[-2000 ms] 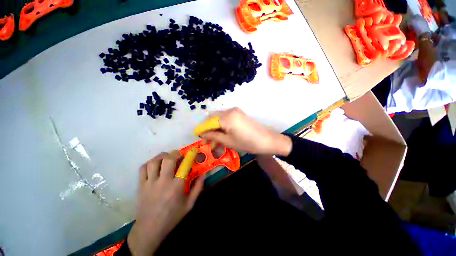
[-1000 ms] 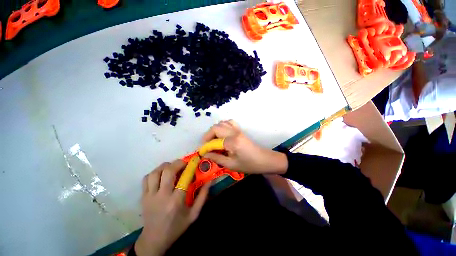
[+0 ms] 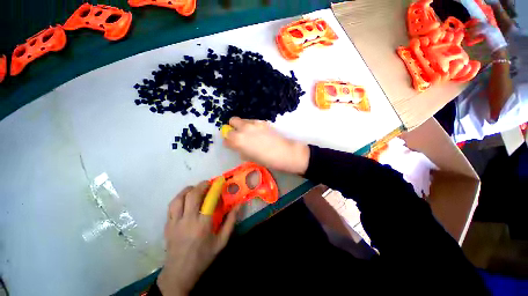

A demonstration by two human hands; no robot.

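My left hand [image 3: 195, 234], with a yellow finger cot, holds the left end of an orange plastic housing [image 3: 253, 184] at the table's near edge. My right hand [image 3: 260, 143], also with a yellow finger cot, is above the table beyond the housing, its fingertips at the near edge of a large heap of small black pads [image 3: 249, 84]. Its fingertips are bunched; whether they hold a pad cannot be seen. A smaller cluster of black pads [image 3: 193, 139] lies left of my right hand.
Two orange housings [image 3: 305, 37] [image 3: 343, 95] lie at the white table's right. An orange housing pile [image 3: 443, 55] sits on brown cardboard [image 3: 376, 46]. Housings lie on the dark green conveyor [image 3: 156, 29]. An open carton [image 3: 454, 193] stands at right. Another person's gloved hand [image 3: 492, 36] is upper right.
My right hand has moved off the housing, away from me to the black pads. My left hand still holds the housing. The conveyor housings have shifted, with more in view.
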